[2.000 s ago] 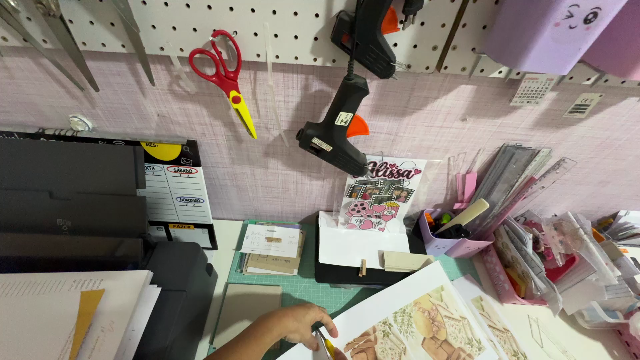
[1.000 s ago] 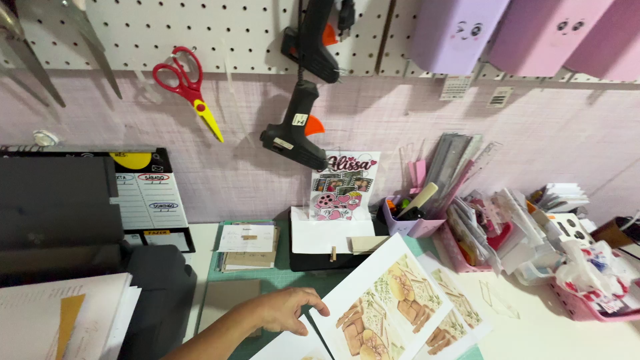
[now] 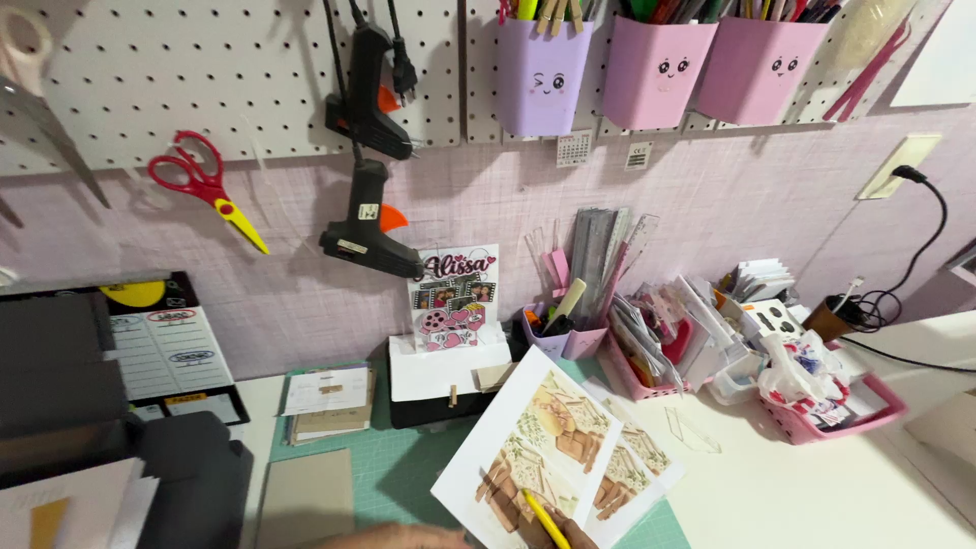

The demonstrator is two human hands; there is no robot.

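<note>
Printed paper sheets with watercolour-like brown and green pictures lie overlapping and slanted on a green cutting mat. At the bottom edge, my right hand grips a slim yellow tool, perhaps a pen or craft knife, over the front sheet. Most of this hand is below the frame. My left hand shows only as a blurred strip left of the sheets, its fingers not clear. A grey-beige board lies on the mat to its left.
A black printer stands at left. Behind the sheets are a black device with white paper, a ruler holder and pink baskets. Red-and-yellow scissors and glue guns hang above. A clear set square lies at right.
My left hand, with its fingers spread beside the sheets a second ago, is now lower and mostly out of frame. The yellow tool shows over the front sheet. The view has swung right.
</note>
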